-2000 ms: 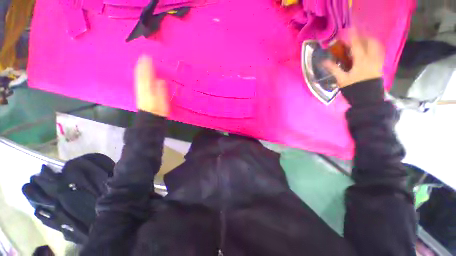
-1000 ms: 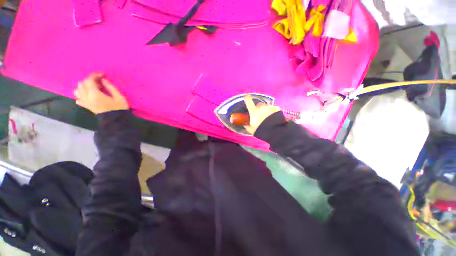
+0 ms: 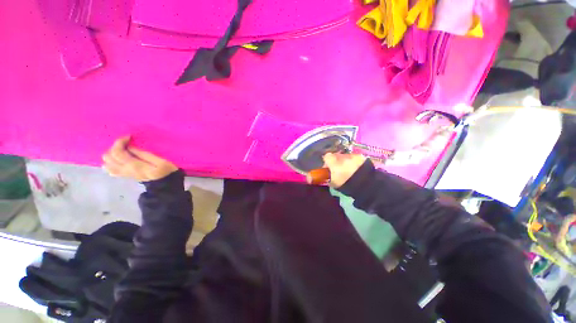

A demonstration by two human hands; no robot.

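Observation:
My right hand [image 3: 344, 167] is shut on the orange-brown handle of the steam iron [image 3: 316, 146]. The iron lies near the front edge of the pink table cover [image 3: 189, 117], its pointed end towards the left. Pink curved bands [image 3: 273, 131], nearly the cover's colour, lie to the left of the iron; their right parts are hidden at or under it. My left hand [image 3: 136, 163] rests at the front edge of the cover, left of the bands, fingers bent; I see nothing held in it.
Dark pointed pieces [image 3: 218, 60] lie at the back middle, beside magenta cut pieces [image 3: 246, 19]. A yellow heap [image 3: 391, 22] and a magenta strip bundle [image 3: 420, 63] lie at the back right. The hose [image 3: 436, 140] runs off right. Dark garments [image 3: 88, 271] lie lower left.
The iron, on the back right of the cover two seconds ago, came left onto the bands with my right hand. My left hand moved left, away from the bands, to the front edge.

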